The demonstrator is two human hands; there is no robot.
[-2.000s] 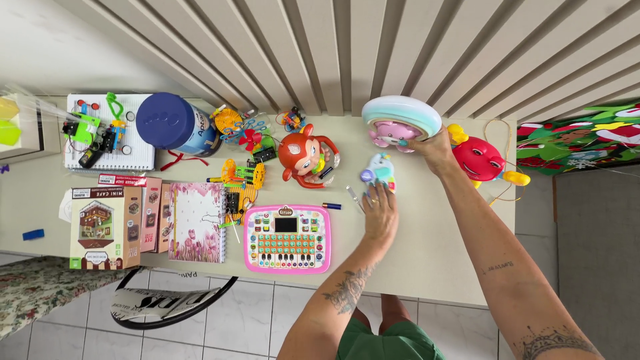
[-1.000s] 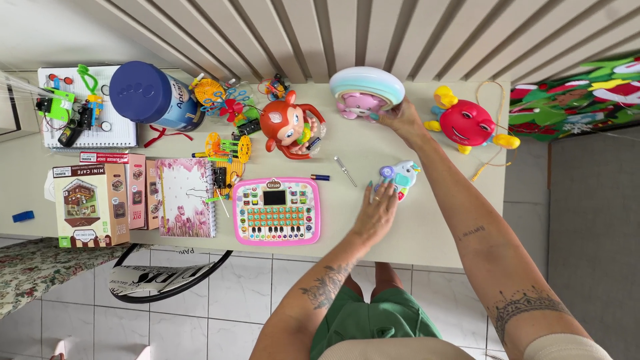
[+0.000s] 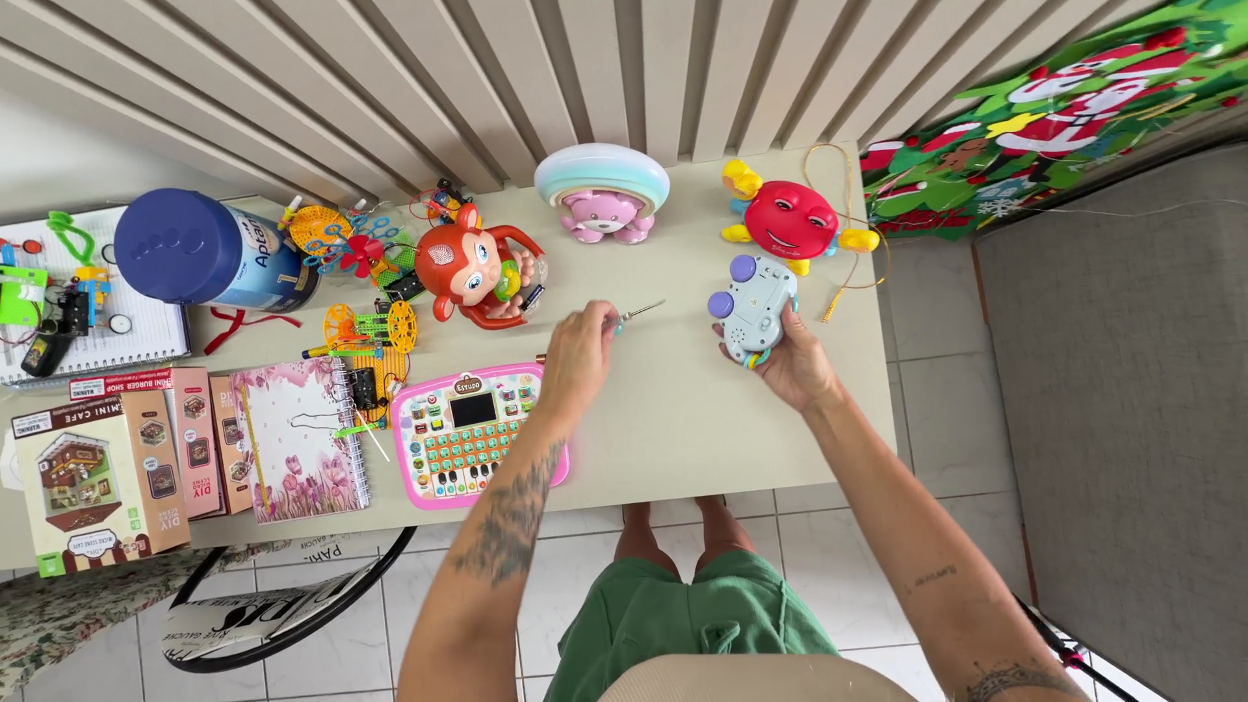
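My right hand holds a light blue toy game controller with purple round parts, its plain back turned up. Between the fingers of my left hand is a small screwdriver, its metal shaft pointing right. Behind my hands stands a pink bear toy under a pastel rainbow arch. A red smiling toy with yellow hands lies just beyond the controller. Left of the screwdriver sits an orange-red monkey toy. The pink toy laptop is partly covered by my left forearm.
A blue-lidded can, craft kit boxes, a floral spiral notebook and small geared models crowd the table's left side. A slatted panel borders the back. A gold cord loops at the right.
My right hand has let go of the rainbow bear toy and now holds the controller, which lay on the table by my left hand. My left hand has taken up the screwdriver.
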